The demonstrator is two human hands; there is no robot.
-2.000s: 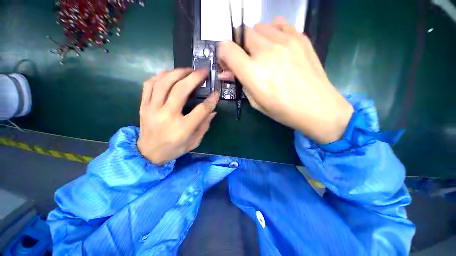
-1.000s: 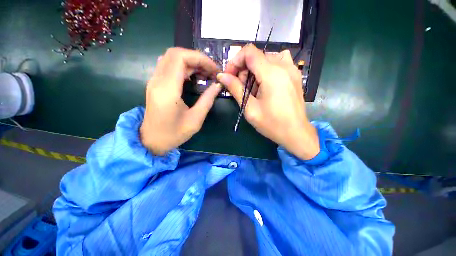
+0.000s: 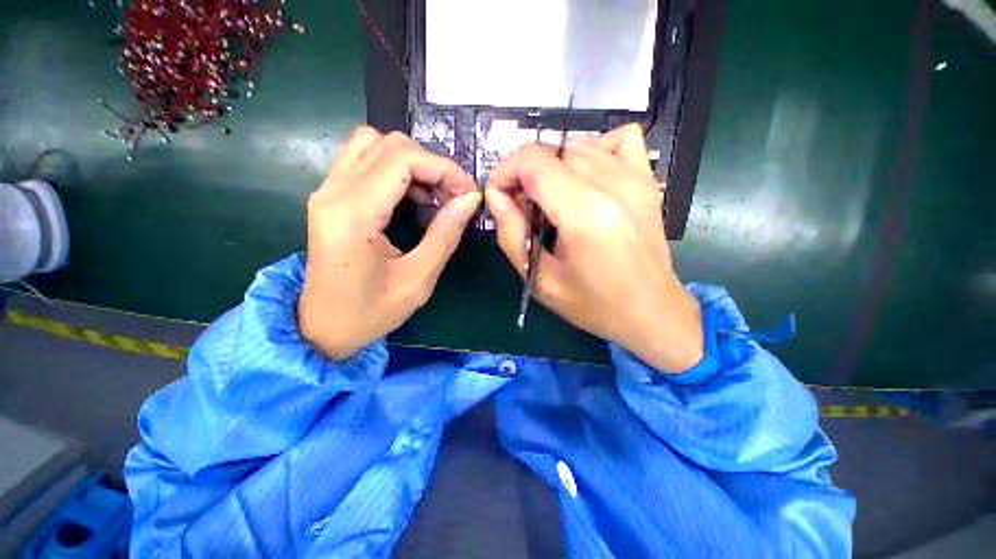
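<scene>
The opened tablet housing (image 3: 688, 131) lies in front of me, its large silvery-white panel (image 3: 535, 55) at the far side and the circuit board (image 3: 437, 126) at the near end, partly under my hands. My left hand (image 3: 382, 240) is over the board's left part, thumb and index fingertips pinched together. My right hand (image 3: 595, 240) is beside it, its thumb and index fingertips nearly touching the left ones. Something tiny seems pinched between the fingertips, too small to tell. The dark tweezers (image 3: 529, 286) lie within my right hand, prongs pointing away from me.
A red tangled pile of wired components (image 3: 197, 55) lies on the green bench mat (image 3: 808, 197) at the far left. A white round fan (image 3: 33, 229) stands at the left edge. A thin red wire (image 3: 379, 31) runs beside the housing's left edge.
Two seconds ago my right hand was farther over the panel with the tweezers; it has come back, and both hands' fingertips have met. Since one second ago both hands have shifted slightly nearer me.
</scene>
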